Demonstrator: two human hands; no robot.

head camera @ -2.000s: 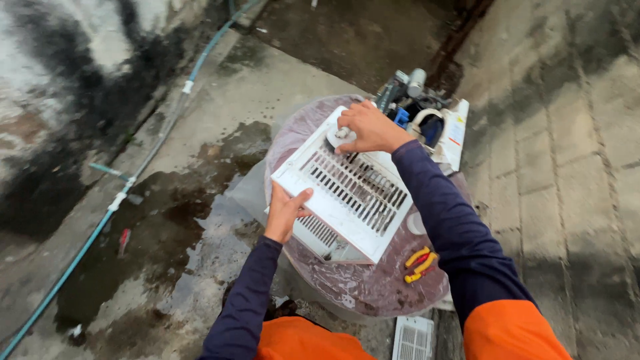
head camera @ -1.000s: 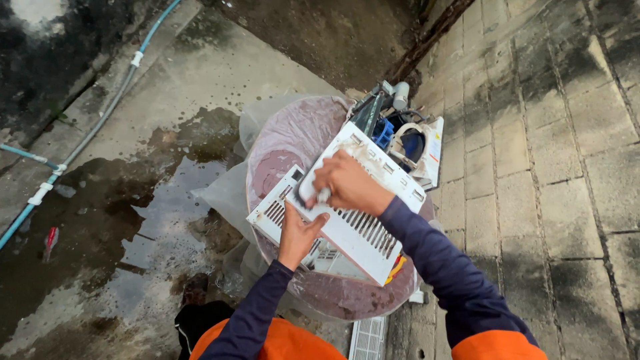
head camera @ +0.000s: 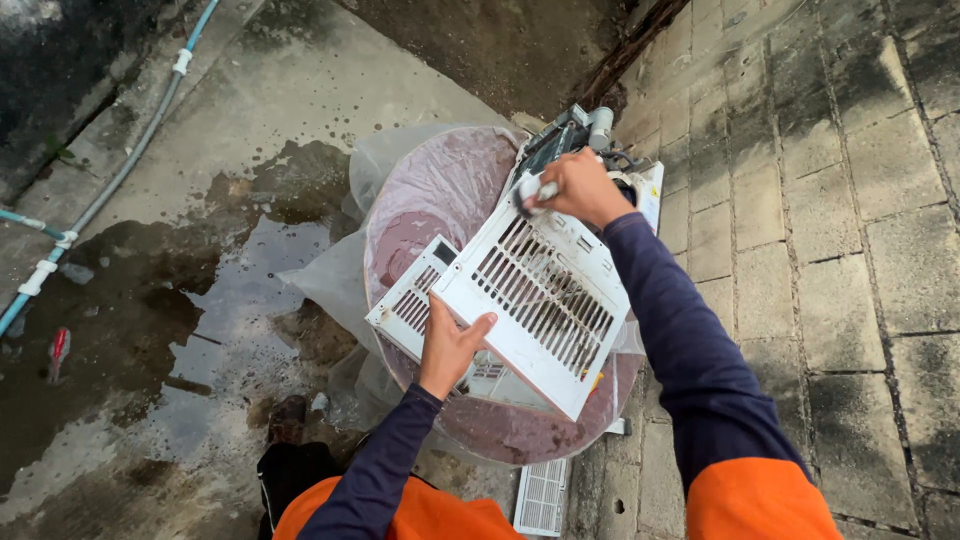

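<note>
A white slotted metal panel (head camera: 536, 289), stained with dirt around its slots, is tilted over a round table covered in plastic sheet (head camera: 420, 187). My left hand (head camera: 450, 341) grips the panel's lower left edge, thumb on top. My right hand (head camera: 581, 187) holds a scrubbing brush (head camera: 529, 196) by its pale handle, with the bristles against the panel's upper corner. Beneath lies a second white vented panel (head camera: 409, 296), partly hidden. Part of something yellow (head camera: 596, 381) shows by the panel's lower right edge.
Machine parts with wiring (head camera: 559, 142) stand at the table's back right, near a concrete block wall (head camera: 810, 225). A blue and grey pipe (head camera: 142, 142) runs along the left. Wet ground holds a puddle (head camera: 225, 330) and a red-handled tool (head camera: 58, 352). A white grille (head camera: 541, 499) lies below the table.
My right hand has moved with the brush from the panel's middle to its upper corner. My left hand still holds the panel, which sits at a different angle.
</note>
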